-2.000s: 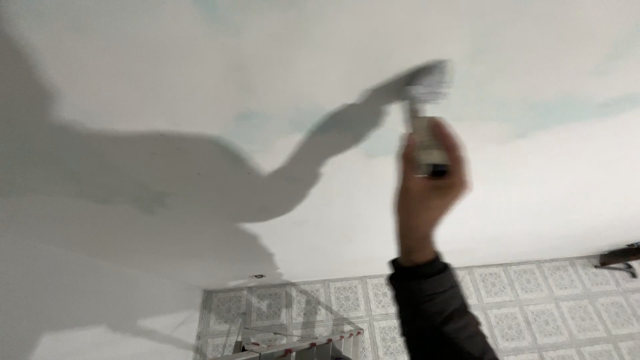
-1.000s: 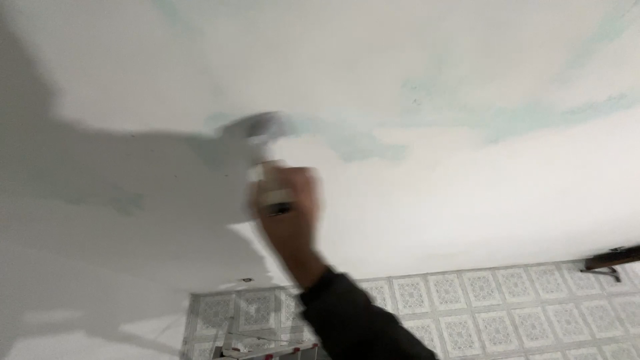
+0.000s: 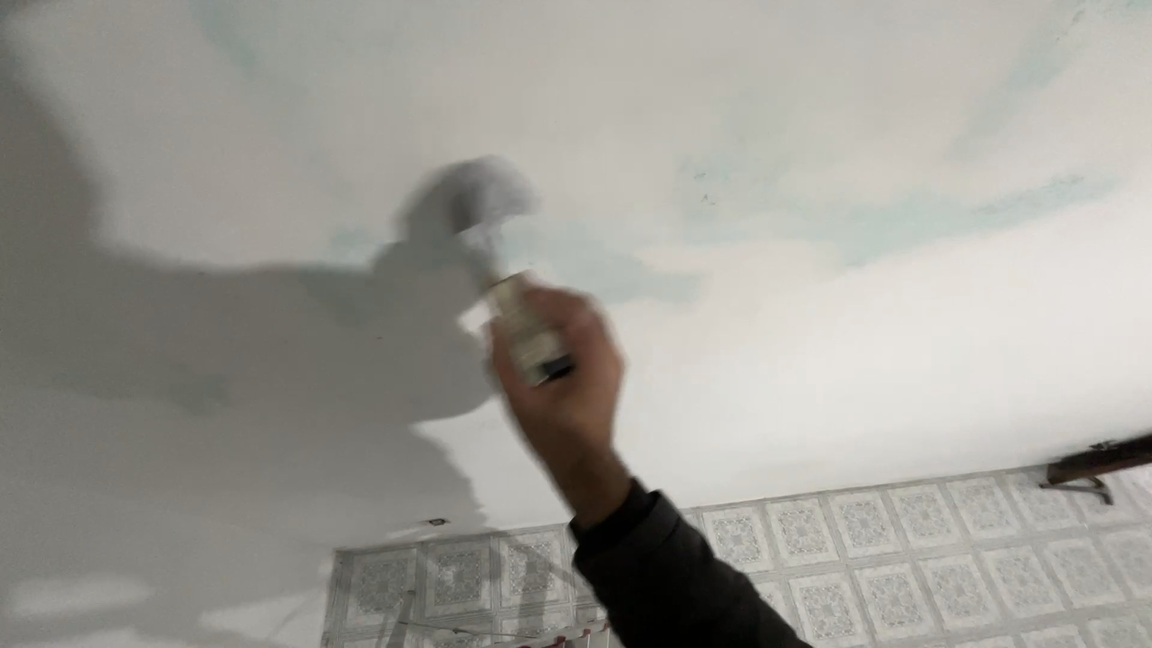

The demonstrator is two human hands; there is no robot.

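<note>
My right hand (image 3: 571, 360) is raised in front of a white plastered surface, closed around the pale handle of a putty knife (image 3: 529, 333). The handle has a dark end. Its blade, blurred and greyish white, points up and left, close to or against the plastered surface (image 3: 810, 342); contact cannot be told for sure. Pale green patches (image 3: 909, 225) show across the plaster, some of them just right of the blade. A dark sleeve covers my right forearm. My left hand is out of view.
Patterned grey and white tiles (image 3: 837, 531) border the plaster along the bottom. Part of a frame with red fittings (image 3: 562, 641) shows at the bottom edge. A dark brown object with a metal bracket (image 3: 1093, 463) juts in at the right. A broad shadow falls across the left side.
My right hand moved left across the plaster with the putty knife between the first and second frames. It is still shut on the handle, and its shadow has shifted.
</note>
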